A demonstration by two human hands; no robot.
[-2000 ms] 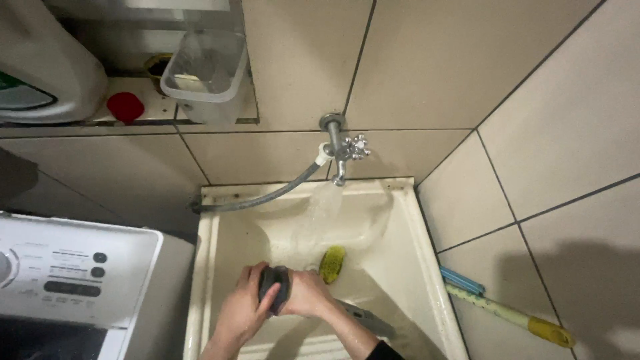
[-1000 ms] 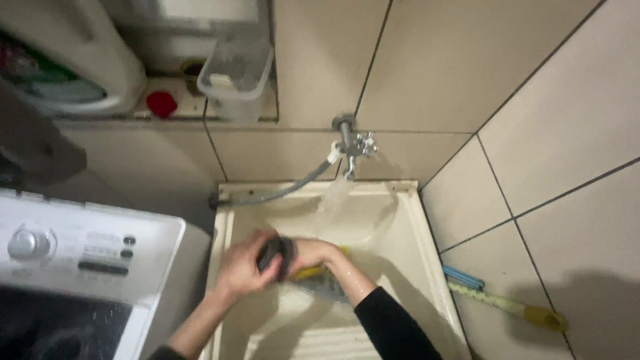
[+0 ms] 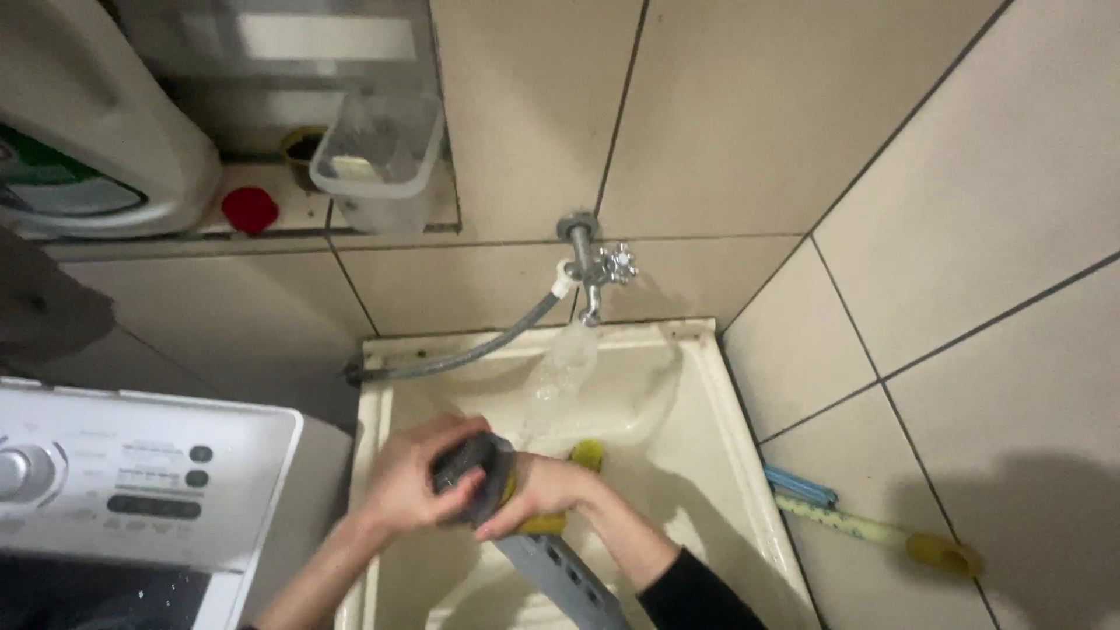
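Over the cream utility sink (image 3: 739, 455), my left hand (image 3: 420, 481) grips a dark grey rounded part (image 3: 468, 468), its kind unclear. My right hand (image 3: 542, 490) holds the other side of that part, and yellow shows under the palm. A grey plastic piece with slots (image 3: 560, 573) extends below my right wrist; whether it joins the dark part I cannot tell. Behind my right hand lies a yellow-green object (image 3: 586, 453), mostly hidden. Water (image 3: 560, 372) runs from the metal tap (image 3: 591, 271) into the sink beyond my hands.
A grey hose (image 3: 490, 348) runs left from the tap. The white washing machine (image 3: 262, 464) stands left of the sink. On the ledge are a large jug (image 3: 96, 114), a red cap (image 3: 250, 210) and a clear plastic tub (image 3: 381, 166). A yellow-ended pole (image 3: 884, 529) and blue sticks (image 3: 801, 484) are at right.
My hands stay around the dark part. Two seconds ago the yellow-green object showed in full beside my right hand; now that hand and forearm cover most of it.
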